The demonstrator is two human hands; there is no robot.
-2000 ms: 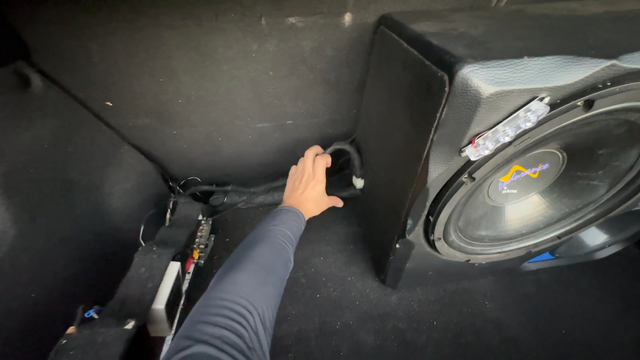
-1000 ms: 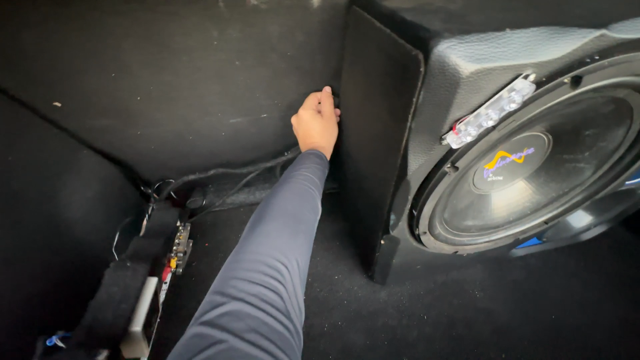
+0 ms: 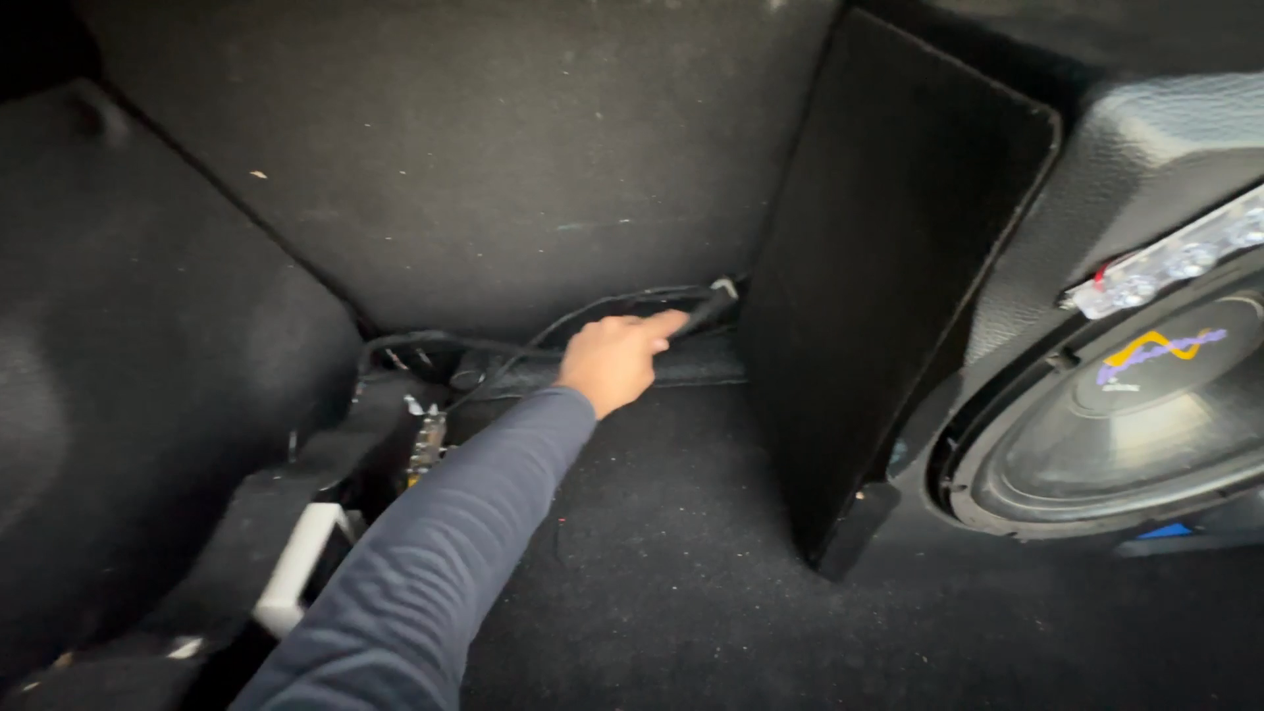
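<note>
My left hand [image 3: 617, 360], in a dark grey sleeve, reaches into the corner beside the speaker box. Its fingers are closed around a black cable [image 3: 459, 343], with the index finger stretched along it. A pale tip [image 3: 726, 288] shows on the cable beyond my fingers, close to the side panel of the box. Behind my hand a thinner dark cable [image 3: 602, 299] curves along the back wall. The black speaker box [image 3: 889, 247] stands at the right and bears a large round subwoofer [image 3: 1136, 415]. My right hand is out of view.
A clear LED strip module [image 3: 1175, 252] is fixed above the subwoofer. At the lower left are a terminal strip [image 3: 428, 444] and a white-edged part [image 3: 301, 568] beside a black carpeted ledge [image 3: 212, 563]. Black carpet covers the floor [image 3: 671, 573] and back wall [image 3: 474, 138].
My left hand has moved down from the side of the speaker box to the cables at the foot of the back wall, and now holds the black cable.
</note>
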